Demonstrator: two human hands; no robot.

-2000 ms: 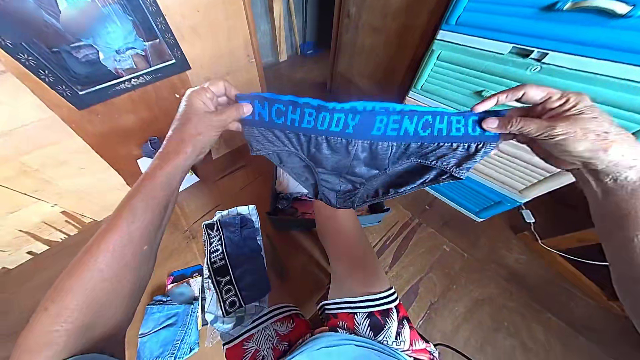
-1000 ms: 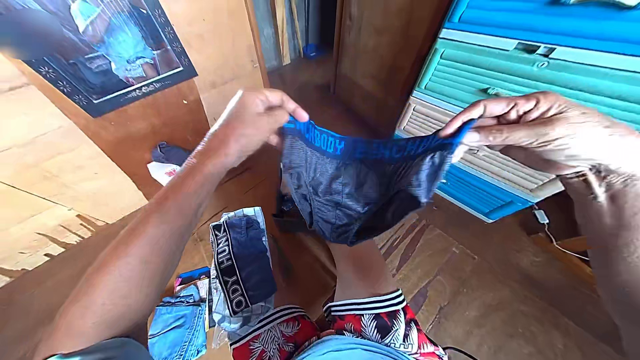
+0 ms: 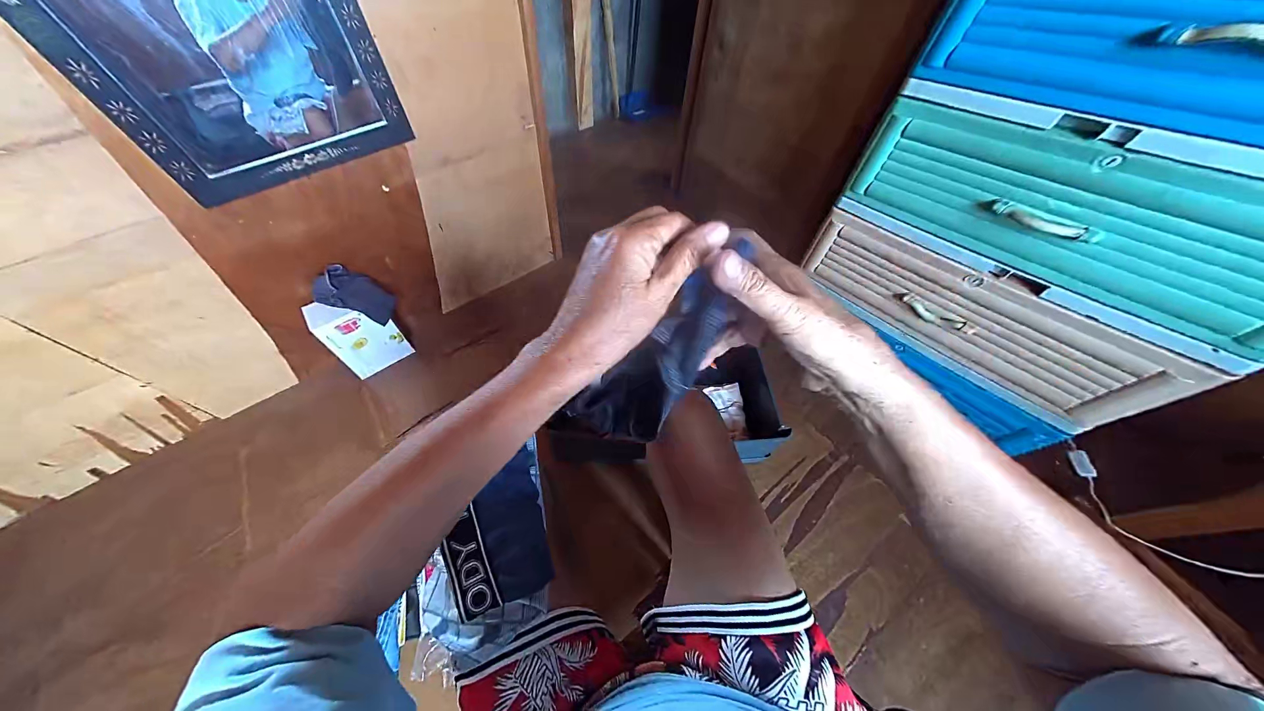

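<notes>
Both hands meet near the middle of the head view. My left hand [image 3: 637, 281] and my right hand [image 3: 780, 291] grip the waistband of dark grey underpants [image 3: 689, 331], which hang gathered and blurred between them. The blue waistband is mostly hidden by my fingers. Beneath the cloth, a dark open box [image 3: 765, 410] with things in it stands on the floor, partly behind my leg. Folded navy underwear with a black lettered band [image 3: 513, 543] lies at the lower left, partly covered by my left forearm, on checked cloth in clear plastic.
A chest of blue, green and beige drawers [image 3: 1037, 232] stands at the right, with a white cable [image 3: 1136, 538] below it. A dark cloth [image 3: 354, 293] rests on a white box [image 3: 360, 341] by the wooden wall. A framed mirror [image 3: 286, 89] is at the upper left.
My hands have come together, and the underpants, stretched wide between them two seconds ago, are now gathered.
</notes>
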